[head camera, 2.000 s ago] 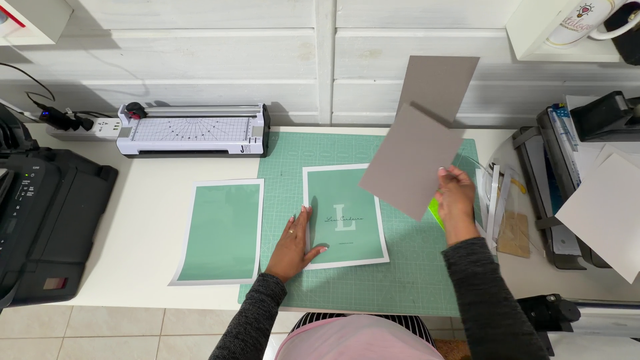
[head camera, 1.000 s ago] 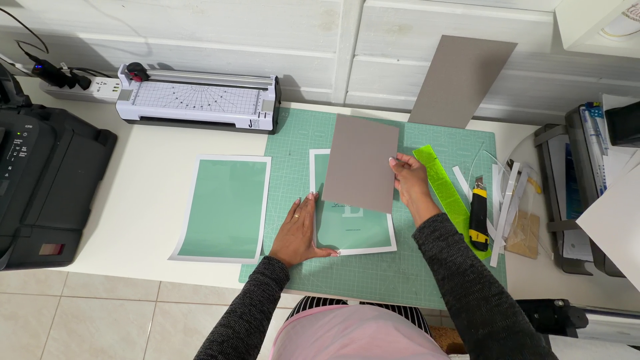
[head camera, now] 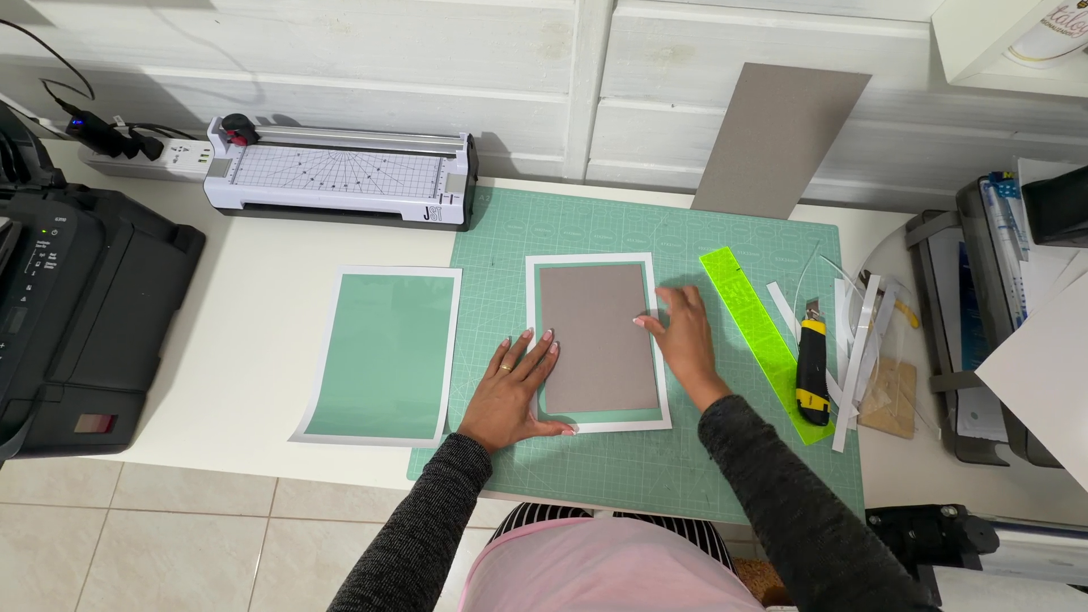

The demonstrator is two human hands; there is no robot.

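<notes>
A grey board point(head camera: 599, 340) lies flat on a white-bordered green printed sheet point(head camera: 662, 421), which rests on the green cutting mat point(head camera: 629, 476). Green shows as a thin margin around the board. My left hand point(head camera: 514, 391) lies spread over the lower left of the sheet, fingertips on the board's left edge. At the right edge of board and sheet is my right hand point(head camera: 680, 336), fingers bent and thumb apart, with nothing seen in its grasp. A second green sheet point(head camera: 382, 357) lies to the left, partly over the mat's edge. Another grey board point(head camera: 782, 140) leans against the wall.
Right of my right hand lie a neon green ruler point(head camera: 756, 331), a yellow-black utility knife point(head camera: 813, 365) with blade showing, and white paper strips point(head camera: 854, 365). A paper trimmer point(head camera: 340, 174) stands at the back, a black printer point(head camera: 85, 323) at left, document trays point(head camera: 943, 340) at right.
Two grey boards were together in my right hand; one now leans on the wall. The other has come down onto the printed sheet, and my right hand has let go of it.
</notes>
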